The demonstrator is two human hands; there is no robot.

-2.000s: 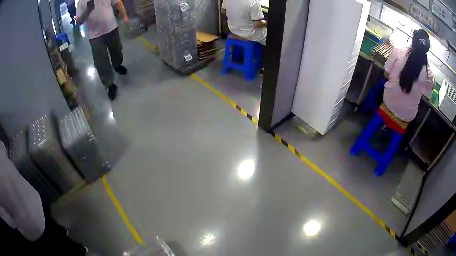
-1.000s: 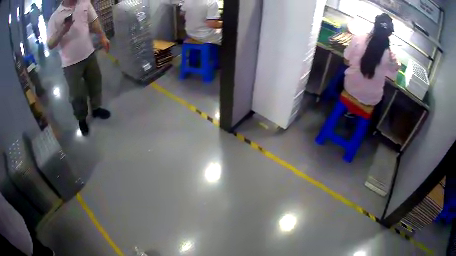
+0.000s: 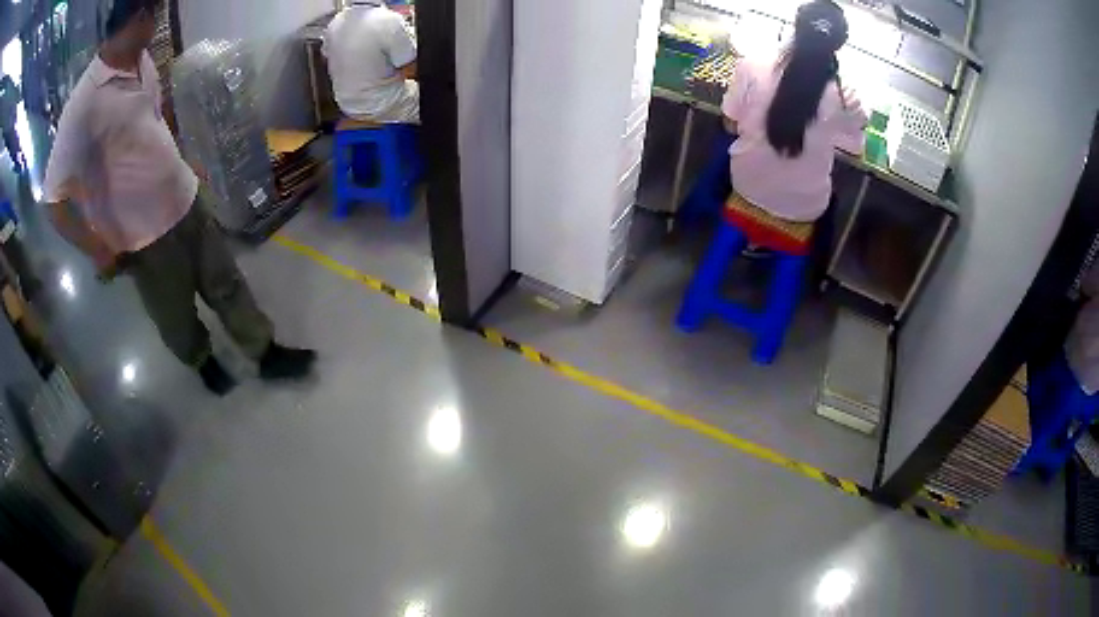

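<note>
Neither of my hands is in the picture. In front of me lies the grey floor (image 3: 542, 482) with a yellow-black line (image 3: 651, 416) running across it. Beyond the line a person in a pink top (image 3: 783, 145) sits with their back to me on a blue stool (image 3: 753, 283) with a red seat top, at a lit bench with a green mat (image 3: 693, 72). A white slotted basket (image 3: 921, 145) stands at the bench's right end. A tall white stack (image 3: 572, 145) stands beside the partition.
A person (image 3: 133, 181) stands at the left in the aisle. Behind them are a wrapped grey stack (image 3: 225, 133) and tan cardboard (image 3: 289, 163). Another person (image 3: 368, 60) sits on a blue stool (image 3: 374, 169). Grey stacks (image 3: 90, 446) stand at the lower left. Partitions (image 3: 994, 229) divide the booths.
The view has swung right, so the booths shifted left in the picture. The standing person has come nearer and lowered an arm. More of the right-hand booth shows.
</note>
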